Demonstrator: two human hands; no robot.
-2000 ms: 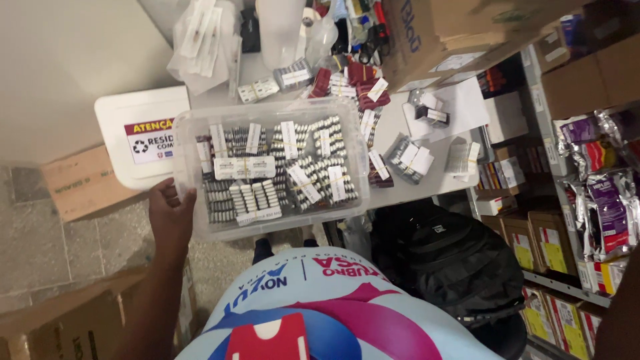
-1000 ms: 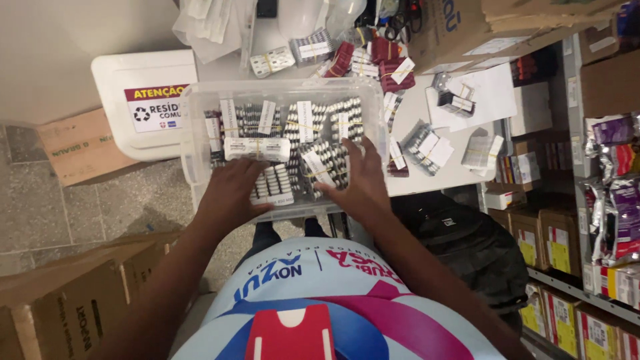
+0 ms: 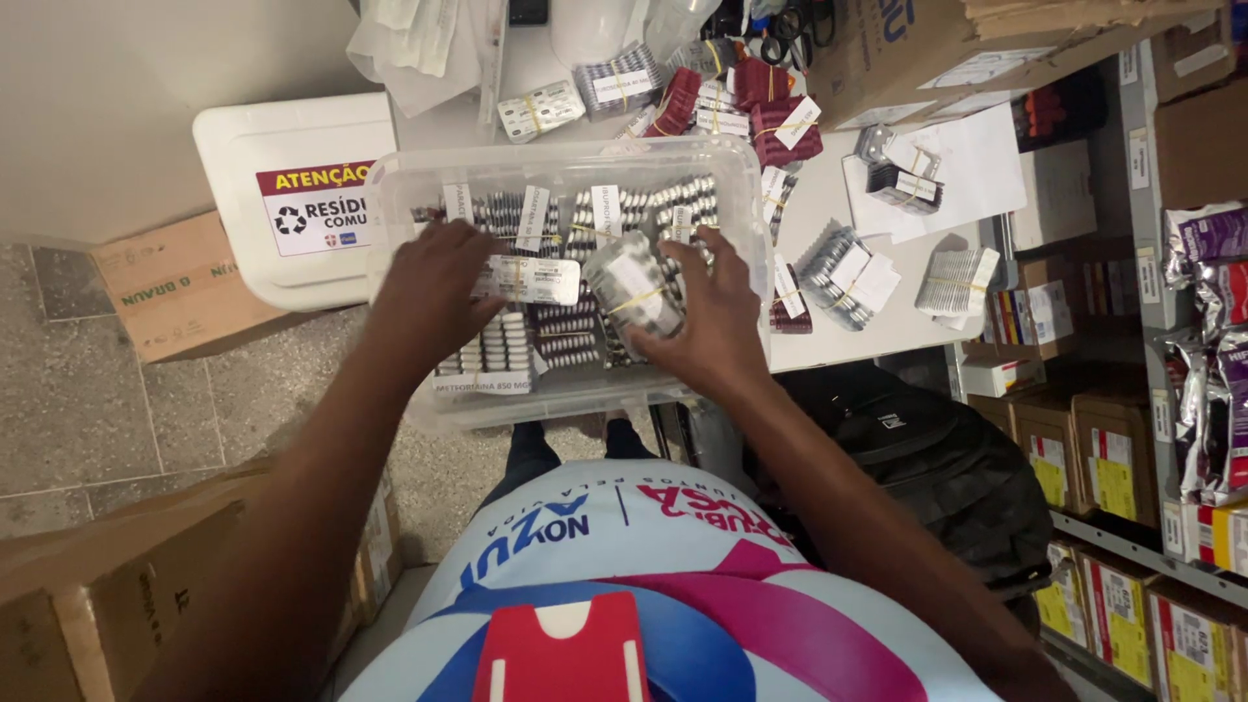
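A clear plastic bin (image 3: 585,402) holds banded, labelled bundles of blister packs (image 3: 502,341) in rows. My right hand (image 3: 707,317) grips a banded blister-pack bundle (image 3: 636,285) between thumb and fingers, tilted above the right half of the bin. Over the bin's left side is my left hand (image 3: 439,288), its fingers spread and blurred at the left end of a silver blister bundle (image 3: 541,281) that lies across the others. Whether it holds that bundle I cannot tell. More banded bundles, some dark red (image 3: 785,129), lie on the white table (image 3: 848,336) behind and right of the bin.
A white lidded waste bin (image 3: 292,146) and a cardboard carton (image 3: 185,283) stand left. A large carton (image 3: 877,68) sits on the table at the back right. A black backpack (image 3: 907,468) lies below the table. Shelving with boxes (image 3: 1111,458) stands at the right.
Two seconds ago my left hand was left of the bin and my right hand was out of view. Both came over the bin, and my right hand has lifted a blister bundle.
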